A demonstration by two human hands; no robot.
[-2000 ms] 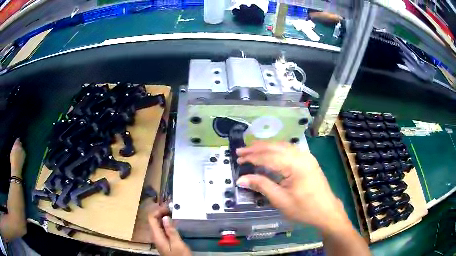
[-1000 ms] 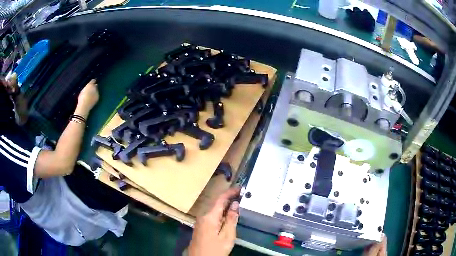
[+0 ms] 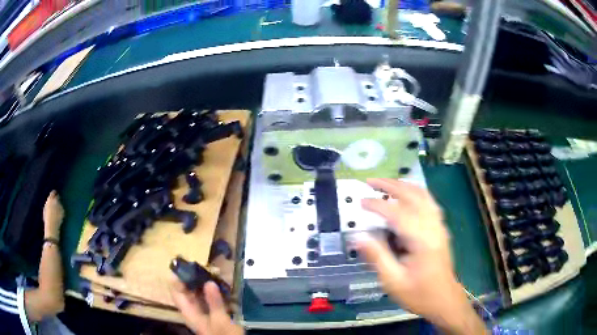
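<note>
The silver pneumatic fixture (image 3: 275, 222) stands in front of me. A black handle (image 3: 326, 203) lies lengthwise in its nest, its far end at the dark opening of the yellow-green front plate (image 3: 294, 173). My right hand (image 3: 412, 252) is over the right part of the bed, blurred, fingers apart, just right of that handle and not closed on it. My left hand (image 3: 204, 307) is at the near edge of the left cardboard and holds another black handle (image 3: 191, 272) by its near end. The jumbled handle pile (image 3: 147, 176) is beyond it.
Rows of black handles (image 3: 524, 196) lie on cardboard at the right. A metal post (image 3: 468, 98) stands between them and the fixture. A red knob (image 3: 321, 302) is low on the fixture front. Another person's arm (image 3: 51, 262) is at the left. A dark conveyor belt runs behind.
The view has swung back right. My right hand has come up from the fixture's lower right side to over the bed. My left hand has left the fixture's side and taken hold of a handle.
</note>
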